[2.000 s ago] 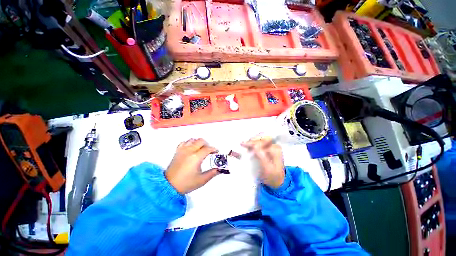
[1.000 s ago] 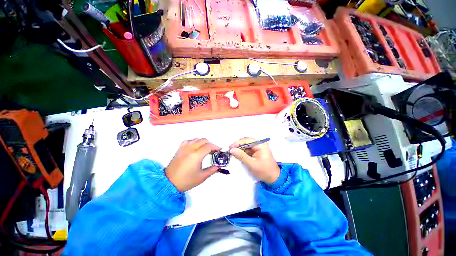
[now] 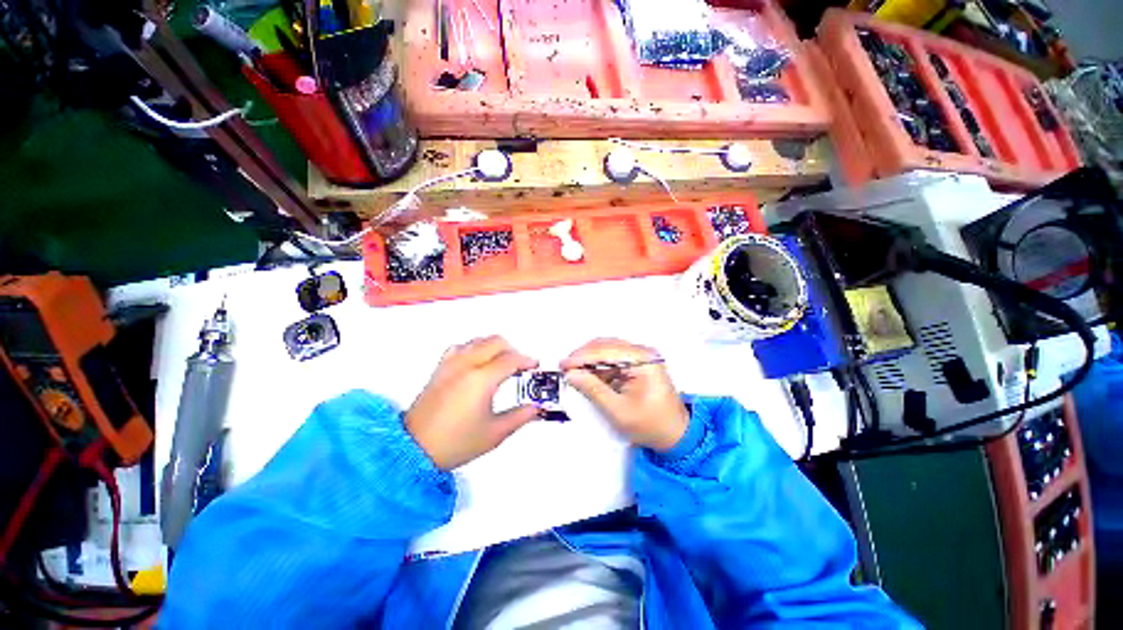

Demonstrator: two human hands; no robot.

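My left hand (image 3: pixel 466 404) holds a small round-centred device unit (image 3: pixel 541 389) between thumb and fingers over the white sheet. My right hand (image 3: pixel 631 396) is right beside it and grips thin metal tweezers (image 3: pixel 640 363) like a pen. The tweezers' tip is hidden by the fingers at the unit's right edge; whether it touches the unit cannot be told. A small dark piece (image 3: pixel 555 416) shows just below the unit, by the left thumb.
Two device units (image 3: pixel 312 336) and a grey electric screwdriver (image 3: pixel 197 418) lie left. A long orange-red parts tray (image 3: pixel 530 255) stands behind the hands, a round tin (image 3: pixel 757 286) at its right end. An orange multimeter (image 3: pixel 68 369) is far left; a white instrument (image 3: pixel 942 332) is right.
Two seconds ago my right hand was blurred and apart from the unit; it has moved in beside it, with the tweezers. Since one second ago the tweezers have tilted flatter. The left hand keeps its hold.
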